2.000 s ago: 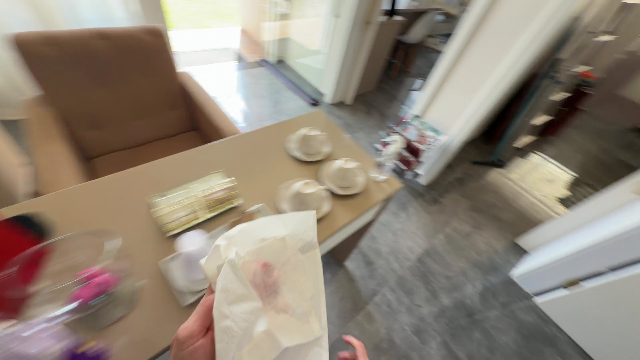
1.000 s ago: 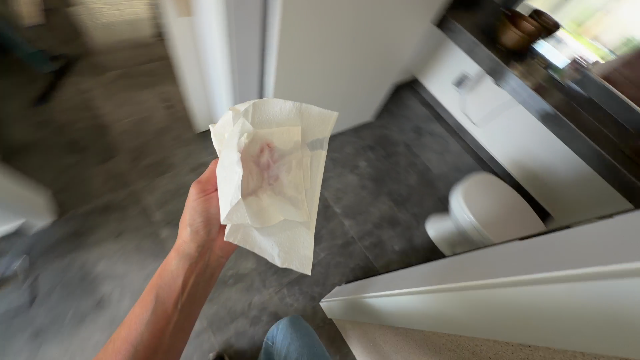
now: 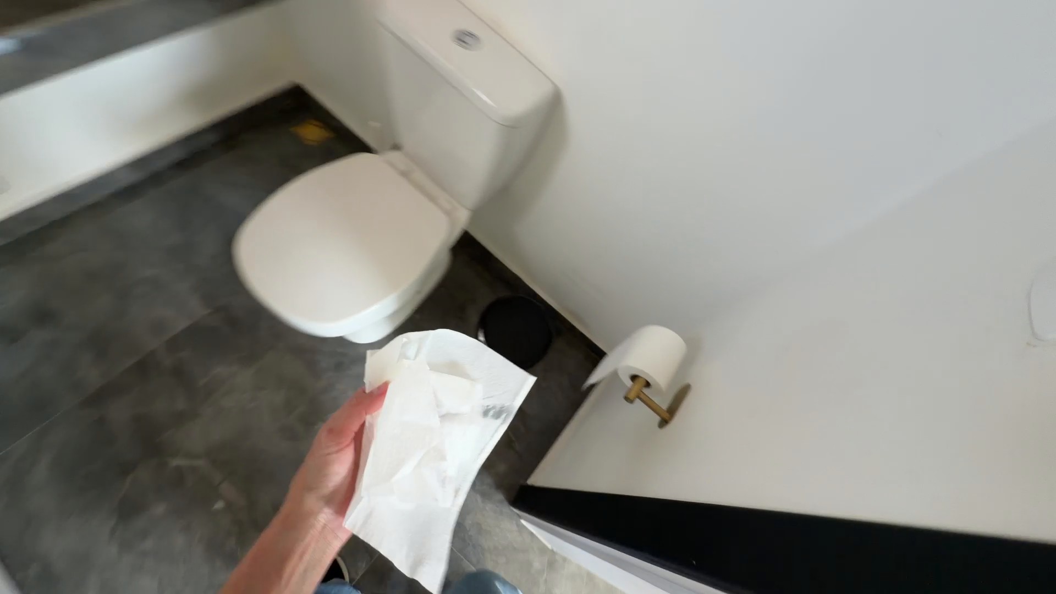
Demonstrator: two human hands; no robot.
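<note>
My left hand [image 3: 334, 462] grips the left edge of a crumpled white paper napkin [image 3: 429, 445], with the thumb on top and the other fingers hidden beneath. Folds of thinner white paper lie on the napkin, and a small grey mark shows near its right edge. Beyond it stands a white toilet [image 3: 346, 239] with its lid down. A black round bin [image 3: 516, 330] is on the floor just past the napkin's top edge. My right hand is out of the frame.
On the right wall a brass holder [image 3: 652, 400] carries a toilet paper roll [image 3: 656, 355]. A black edge [image 3: 742, 528] crosses the lower right, perhaps of a door or frame. A dark countertop [image 3: 99, 37] juts in at the upper left. Dark grey tiles [image 3: 165, 396] cover the floor.
The view has moved from a room with a table and cups to a toilet room. My left hand still holds the napkin; the pinkish stain seen on it earlier no longer shows. My right hand has left the view.
</note>
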